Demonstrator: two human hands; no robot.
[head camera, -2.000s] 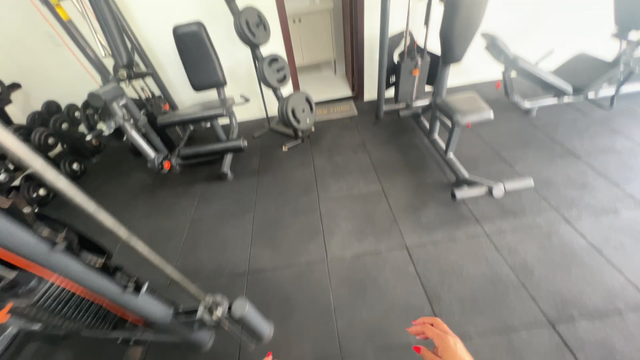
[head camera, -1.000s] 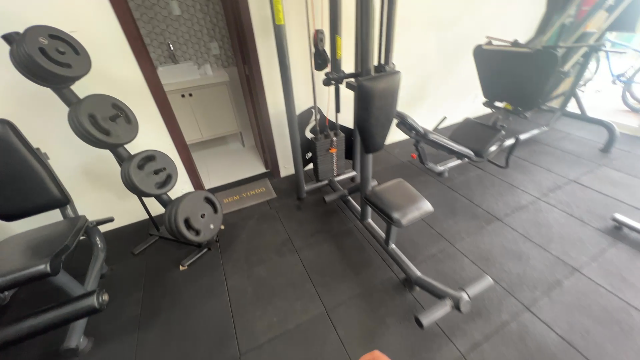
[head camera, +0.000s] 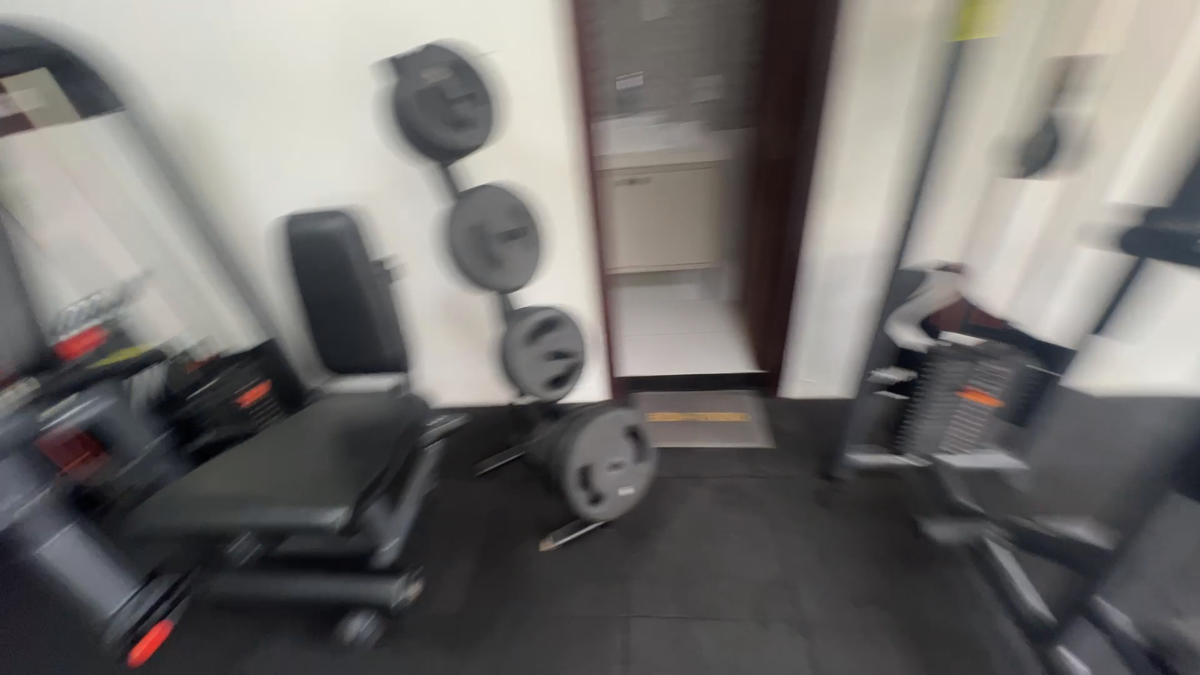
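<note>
Neither my left hand nor my right hand shows in the head view now, so what they hold or touch is hidden. The view is blurred. Near the middle stands a weight plate rack, with grey plates at several heights; the lowest plate (head camera: 609, 462) hangs just above the floor. Left of it is a seated leg machine with a black padded backrest (head camera: 344, 292) and a black seat (head camera: 286, 459). At the right a cable machine has a weight stack (head camera: 966, 398) with an orange mark.
Behind the plates, a doorway with a dark red frame (head camera: 797, 187) opens onto a room with a pale cabinet (head camera: 664, 217). A grey doormat (head camera: 703, 419) bearing writing lies at its threshold. Black rubber flooring (head camera: 731, 562) spreads across the foreground.
The view has swung and come nearer to the plate rack and doorway. My right hand, at the bottom two seconds ago, is out of view now.
</note>
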